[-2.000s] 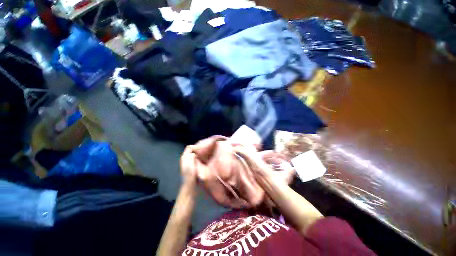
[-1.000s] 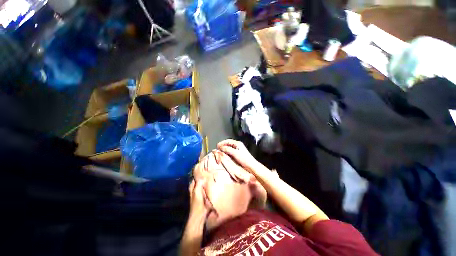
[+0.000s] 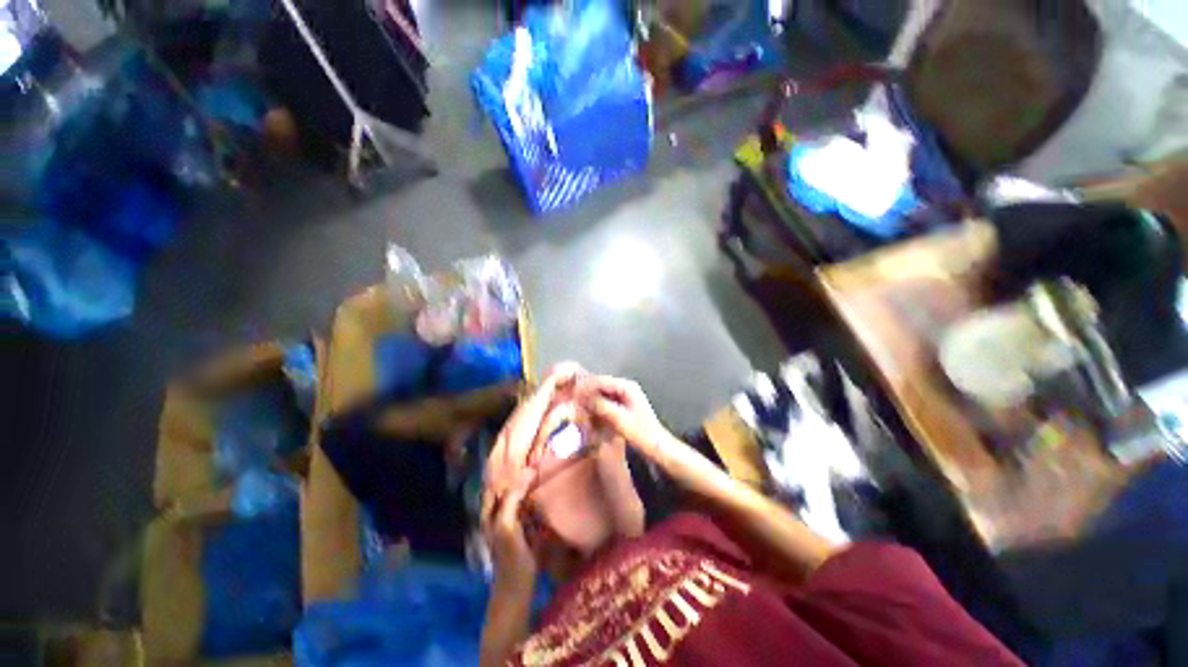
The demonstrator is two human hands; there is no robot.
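Observation:
A salmon-pink garment (image 3: 586,498) is bunched up in front of my chest, above the maroon shirt. A small white shiny patch, too blurred to name, shows on it near its top. My left hand (image 3: 508,502) grips the garment's left side, with the fingers partly lost against the pink cloth. My right hand (image 3: 618,404) grips its top edge. The garment's lower part is hidden against my body.
Open cardboard boxes (image 3: 317,508) with blue plastic bags (image 3: 404,612) stand on the floor at left. A blue bin (image 3: 569,111) stands ahead. A cluttered wooden table (image 3: 899,352) is at right, with black and white cloth (image 3: 808,437) beside it.
The view has swung left from the garment-covered table to the boxes and floor, then forward. Both hands still hold the pink garment, now bunched higher and tighter.

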